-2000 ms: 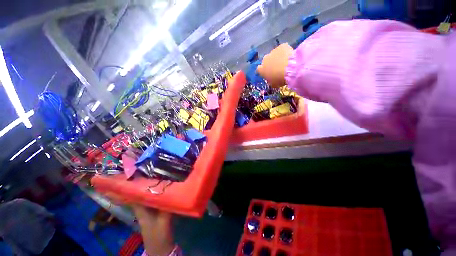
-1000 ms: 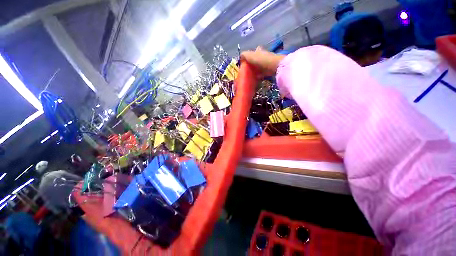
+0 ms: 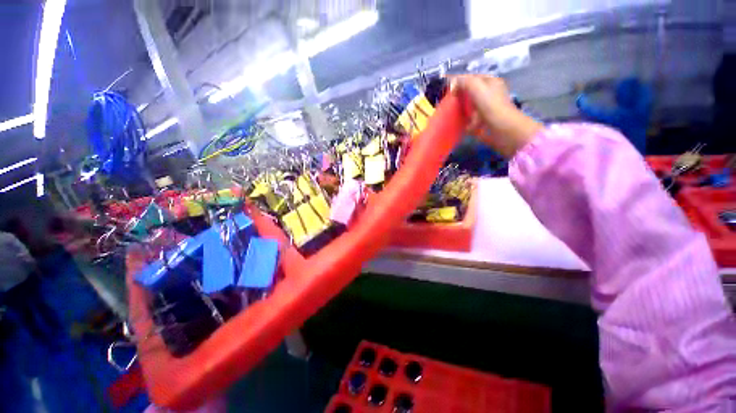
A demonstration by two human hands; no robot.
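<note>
A red-orange clip tray (image 3: 323, 270), full of blue, yellow, pink and black binder clips, is held up and tilted in front of me. My right hand (image 3: 492, 109) grips its raised far-right corner. Blue clips (image 3: 218, 258) lie at its near-left end and yellow clips (image 3: 307, 214) further up. Only a blurred pinkish sliver shows below the tray at the bottom edge; my left hand's hold is hidden.
Another clip tray (image 3: 428, 235) sits on the white shelf (image 3: 516, 226) behind. A cell tray (image 3: 468, 383) with round black units lies below. More red-orange trays (image 3: 702, 210) are at right. Blue cable coils (image 3: 117, 133) hang at left. A person in blue (image 3: 629, 109) is in the background.
My right hand was reaching above the shelf tray, then took hold of the lifted tray's corner. It still grips it, now further right in view. The left hand has dropped almost out of sight.
</note>
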